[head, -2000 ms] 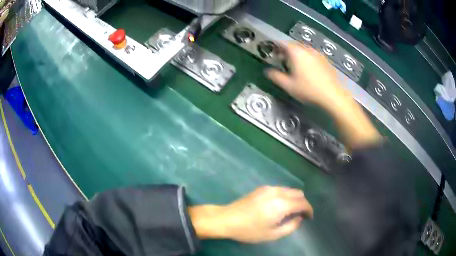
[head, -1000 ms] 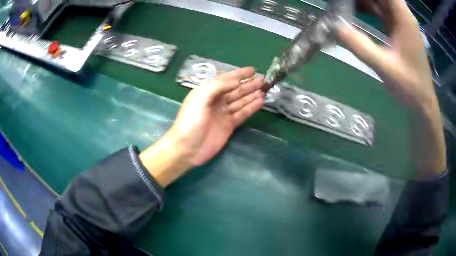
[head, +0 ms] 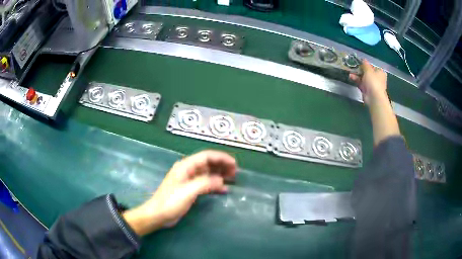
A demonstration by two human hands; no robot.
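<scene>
My right hand [head: 372,81] grips the right end of a three-cavity fixture [head: 326,56] with darker rings, over the far side of the belt beyond the pale metal strip. My left hand [head: 195,184] is empty, fingers curled and apart, above the near green surface. In front of it two silver fixtures lie end to end, a left one [head: 237,126] and a right one [head: 307,145], each with three ringed recesses. Another silver fixture [head: 119,102] lies separately to the left. A flat grey plate [head: 315,207] lies at near right, partly hidden by my right sleeve.
Two fixtures [head: 204,38] lie beyond the metal strip [head: 228,59] at far left. One more fixture [head: 429,169] is at right, partly behind my sleeve. A machine with a red button [head: 31,95] stands at left. A white-and-blue cloth [head: 360,24] lies at the far side.
My right hand has carried the dark fixture away to the far side of the belt. My left hand has moved down, off the fixtures. The view has shifted, showing more of the far side.
</scene>
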